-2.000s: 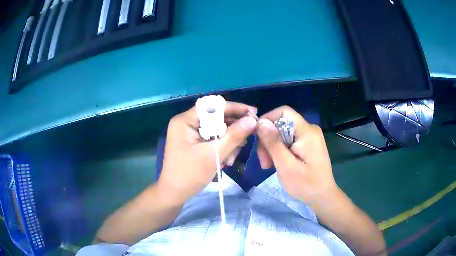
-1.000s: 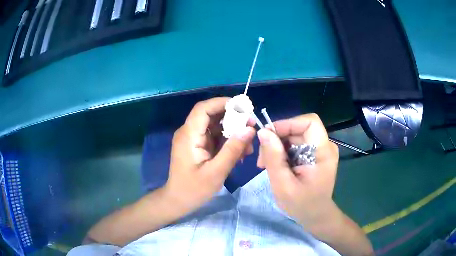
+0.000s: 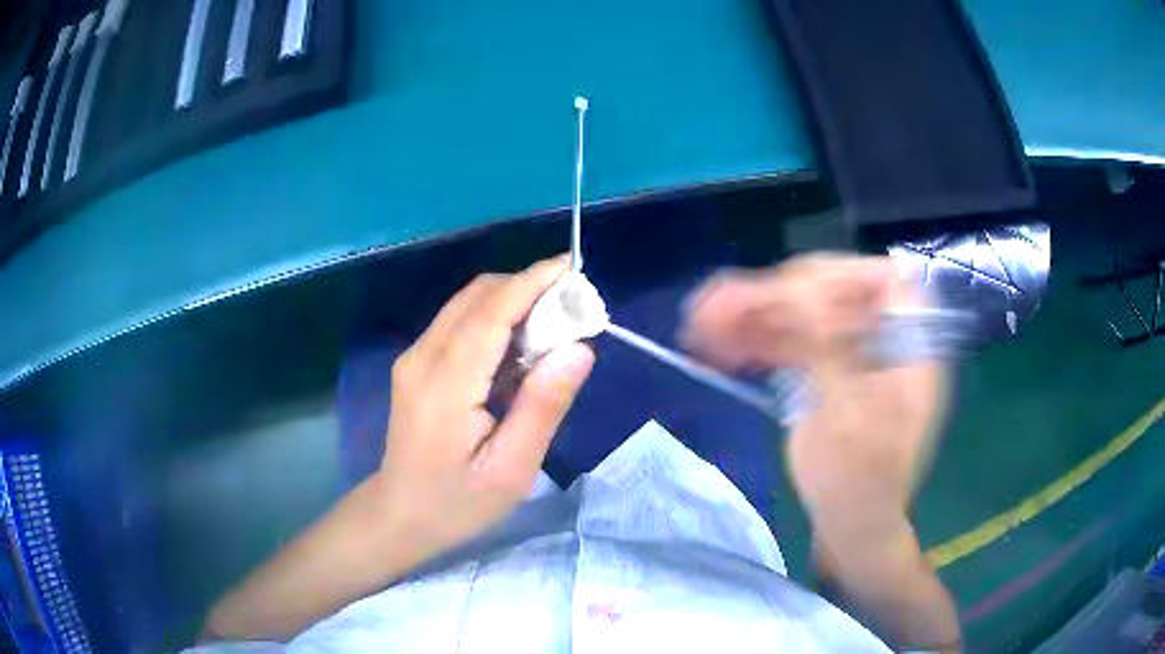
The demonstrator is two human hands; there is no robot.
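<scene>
My left hand (image 3: 466, 383) holds a white collar (image 3: 562, 317) by thumb and fingers above the lap, its round hole facing up. One thin rod (image 3: 579, 185) with a small tip stands out from the collar toward the bench. A second thin rod (image 3: 690, 368) runs from the collar toward my right hand. My right hand (image 3: 850, 371) is motion-blurred to the right of the collar. A blurred silvery bunch of rods (image 3: 939, 335) shows at it. Whether its fingers touch the second rod is unclear.
The left black tray (image 3: 288, 96) holds several slim white units on the teal bench (image 3: 511, 77). The right black tray (image 3: 907, 115) reaches the bench edge. A silver stool (image 3: 990, 275) stands below it. A blue basket (image 3: 38, 549) is at the lower left, and a yellow line (image 3: 1048, 498) crosses the floor.
A second rod now extends from the collar. My right hand has moved right, away from the collar. The first rod, pointing down toward my lap at first, now points toward the bench.
</scene>
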